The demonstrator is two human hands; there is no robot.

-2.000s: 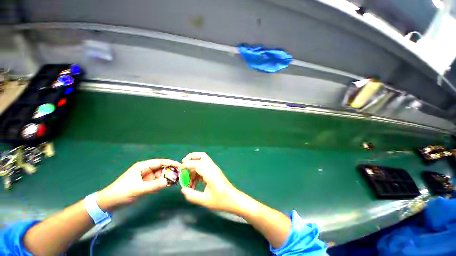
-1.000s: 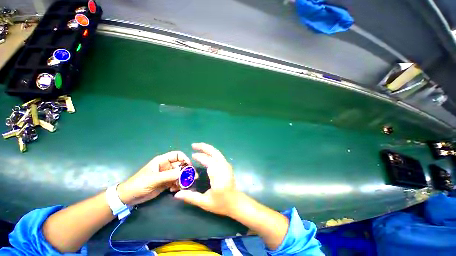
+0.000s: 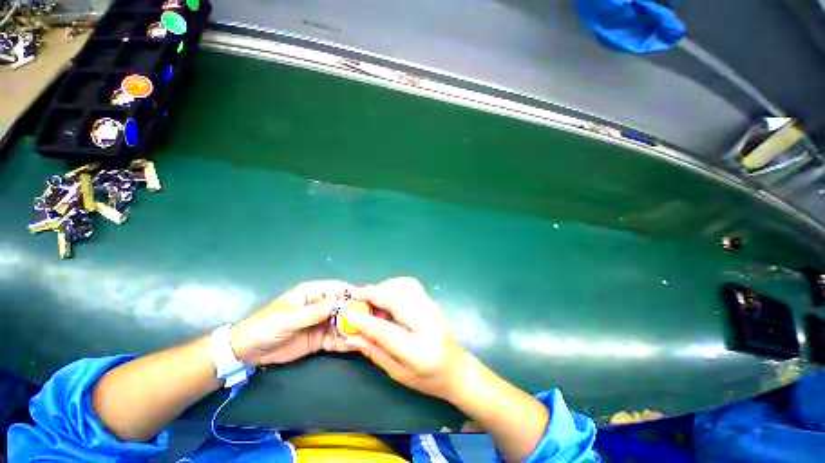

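Note:
A round medallion (image 3: 354, 317) with a yellow-orange face and a pale rim is held between both hands, low in the middle of the view. My left hand (image 3: 303, 323) holds it from the left side. My right hand (image 3: 407, 336) is on its right side, with the thumb over part of the face. The fingers hide much of the piece, and any metal holder is hard to make out. A pale strap (image 3: 225, 354) with a thin cord is on the left wrist.
A black compartment tray (image 3: 68, 140) with coloured discs stands upper left, beside a heap of metal fittings (image 3: 88, 201). A larger heap (image 3: 20, 41) lies on tan cardboard at the far left. Another black tray (image 3: 771, 327) and a small shiny part (image 3: 730, 243) are at the right.
The visible face between the hands went from green to blue-violet to yellow-orange. My right hand, spread a second ago, has closed in on the medallion. The view has shifted, and disc colours in the tray look different.

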